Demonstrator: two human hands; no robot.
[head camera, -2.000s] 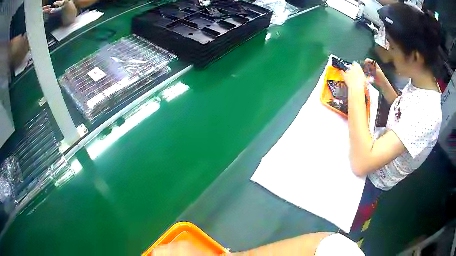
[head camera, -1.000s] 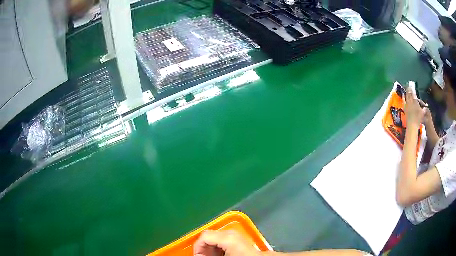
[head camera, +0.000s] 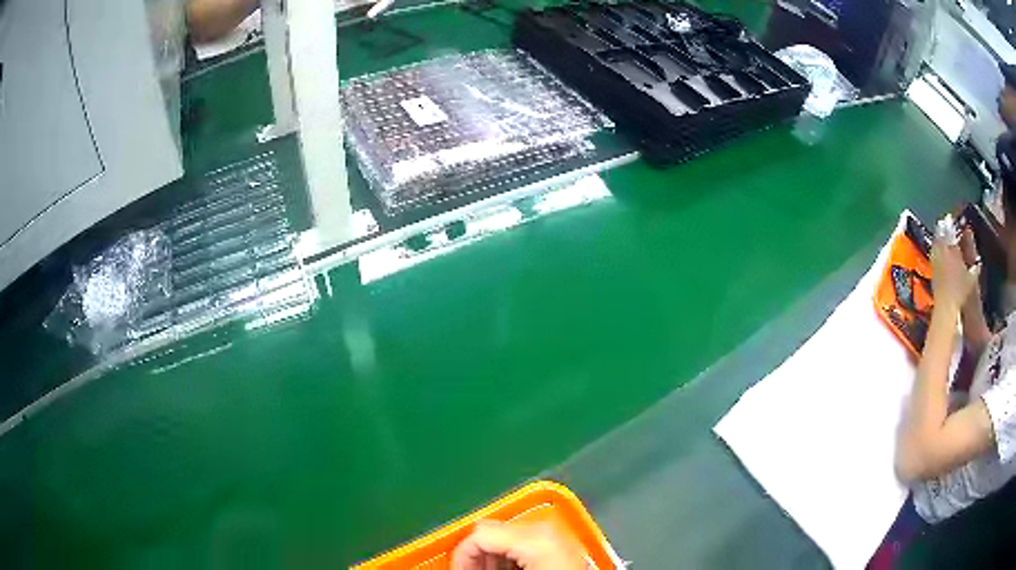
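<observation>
The orange parts tray (head camera: 552, 498) is at the bottom edge of the head view, cut off by the frame, so only its far rim and part of its inside show. My right hand (head camera: 521, 546) is over the tray with its fingers curled. The lower part of the hand is cut off, and I cannot tell whether the fingers hold anything. My left hand is out of the picture. No phone frame of mine shows.
The green belt (head camera: 446, 367) runs beyond the tray. At the far side are clear plastic trays (head camera: 468, 123), stacked black trays (head camera: 680, 84), a crumpled bag (head camera: 117, 278) and a pale post (head camera: 321, 134). At right a person sits behind a white sheet (head camera: 824, 423) and an orange tray (head camera: 891, 292).
The view has swung round, so the belt, black trays and neighbour sit further right. The fingers of my right hand, low in the first frame, now show curled over the tray.
</observation>
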